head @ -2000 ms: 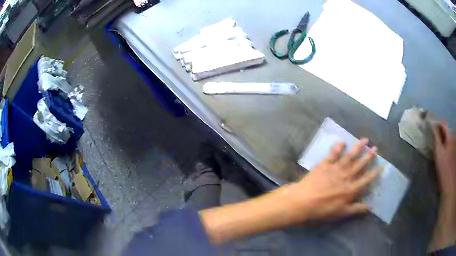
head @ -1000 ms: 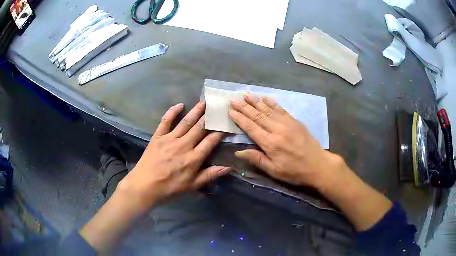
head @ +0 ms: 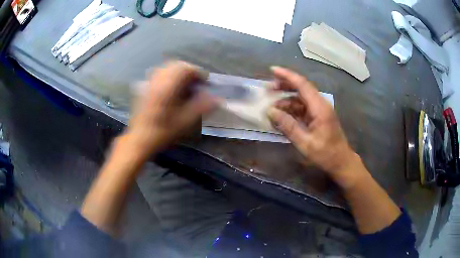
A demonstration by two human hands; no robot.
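The pale grey-blue fabric piece (head: 327, 98) lies flat in front of me, with a cream interlining piece (head: 227, 120) on it. My left hand (head: 169, 98), blurred, is closed around the narrow pale pressing template (head: 233, 91); its end shows faintly beyond the hand, and the strip lies over the interlining. My right hand (head: 302, 113) is at the interlining's right part, thumb and fingers curled. Blur hides whether it grips the interlining or the template end.
Pressed strips (head: 93, 35) are piled at the far left. Green-handled scissors (head: 160, 7) lie beside the white fabric stack (head: 237, 16). An interlining pile (head: 335, 53) is behind on the right. The iron (head: 431, 146) is at far right, below a crumpled pale cloth (head: 421, 38).
The template has left its place near the pressed strips and is now in my left hand over the fabric. Both hands have lifted from lying flat; my right fingers have curled.
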